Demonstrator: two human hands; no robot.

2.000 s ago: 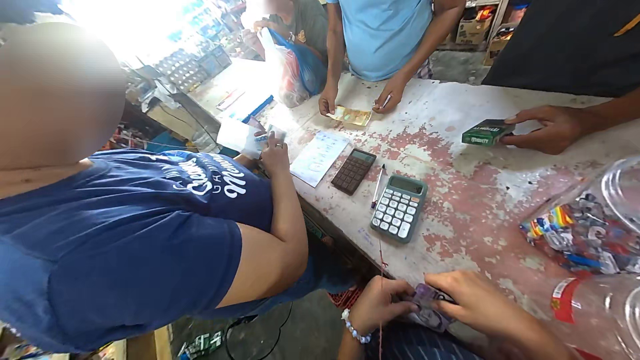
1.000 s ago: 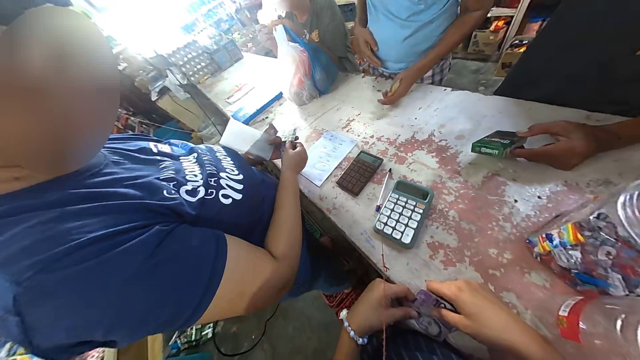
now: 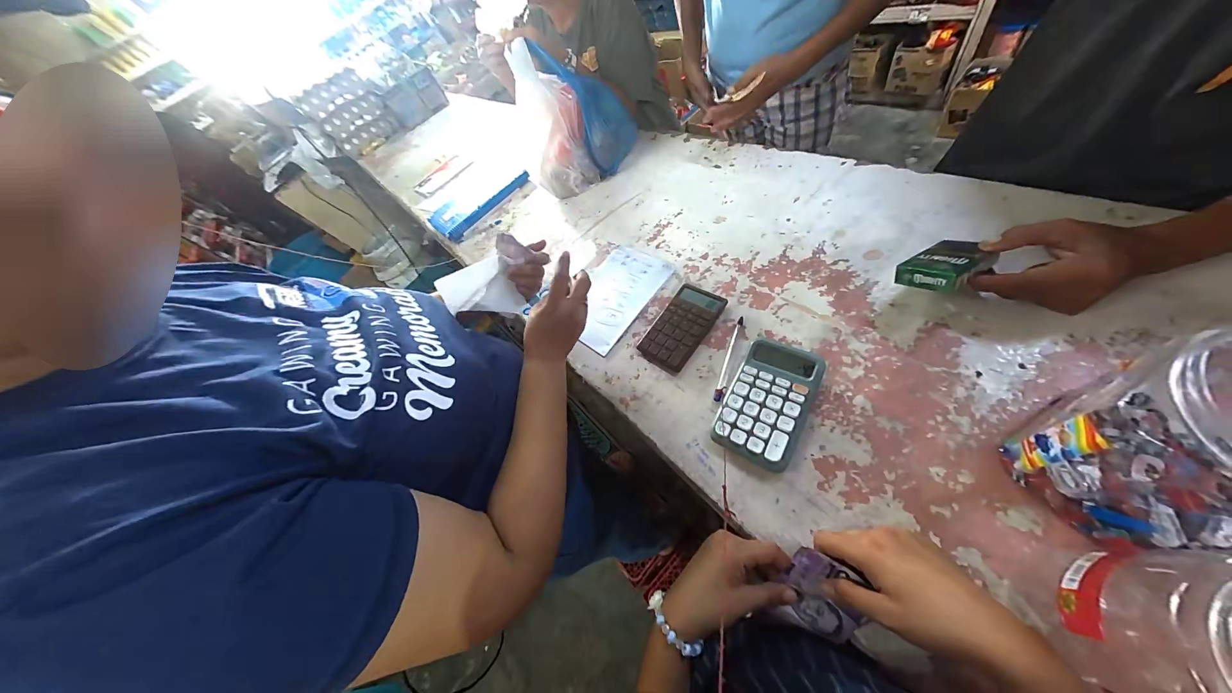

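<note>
At the counter's near edge my left hand (image 3: 727, 587), with a beaded bracelet at its wrist, grips one side of a purple banknote (image 3: 818, 602). My right hand (image 3: 890, 582) holds the other side, a small dark object partly hidden in its fingers. Beyond my hands lies a grey-green calculator (image 3: 768, 404) with white keys. Beside it are a pen (image 3: 730, 358) and a brown calculator (image 3: 681, 327). Farther left a written paper sheet (image 3: 626, 296) lies flat. A thin red string (image 3: 724, 539) hangs in front of my left hand.
A co-worker in a blue shirt (image 3: 289, 433) stands left. Across the worn counter (image 3: 837, 231), another person's hand (image 3: 1068, 265) holds a green box (image 3: 943, 267). Clear plastic jars (image 3: 1136, 597), one with wrapped sweets (image 3: 1116, 472), stand right. Plastic bags (image 3: 577, 125) and a blue folder (image 3: 476, 204) lie farther back.
The person in light blue has drawn both hands back from the counter, where they held a banknote. The co-worker's hands have moved apart, one raised. My hands have stayed on the purple banknote.
</note>
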